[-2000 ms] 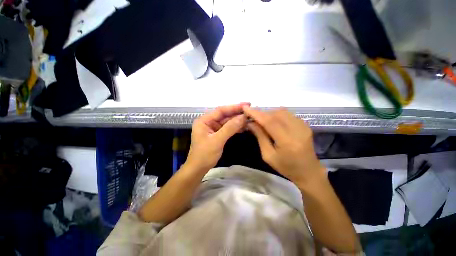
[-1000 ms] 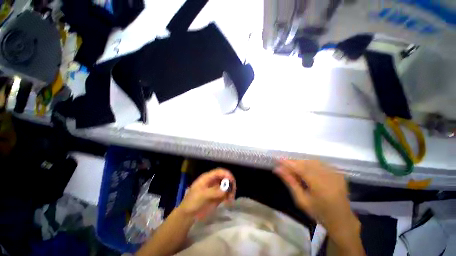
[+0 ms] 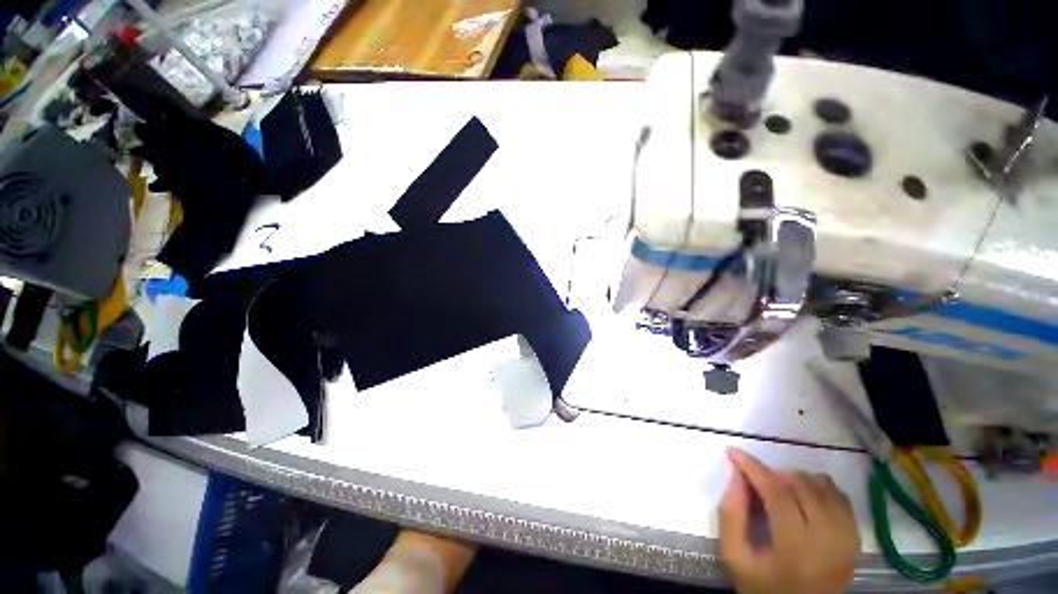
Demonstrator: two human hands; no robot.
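Note:
The white sewing machine (image 3: 859,209) with a blue stripe stands at the right. My right hand (image 3: 795,528) lies over the table's front edge below the machine head; its fingers are bent and whether it holds anything is unclear. My left hand is hidden below the table edge; only its forearm shows. Black cut panels (image 3: 418,296) with pale pieces (image 3: 269,395) lie left of the needle area. A narrow black strip (image 3: 447,172) lies above them. Scissors (image 3: 917,511) with green and yellow handles lie right of my right hand.
Another black strip (image 3: 903,397) lies beside the scissors under the machine arm. A folded black stack (image 3: 299,142) and a grey round-vented device (image 3: 58,215) are at the left. A brown board (image 3: 406,37) is at the back. A blue crate (image 3: 220,540) is below the measuring-scale edge (image 3: 464,528).
The view has tilted up, bringing the machine head into sight. My left hand, which held a small silver round part, has gone below the table. My right hand has moved onto the table edge.

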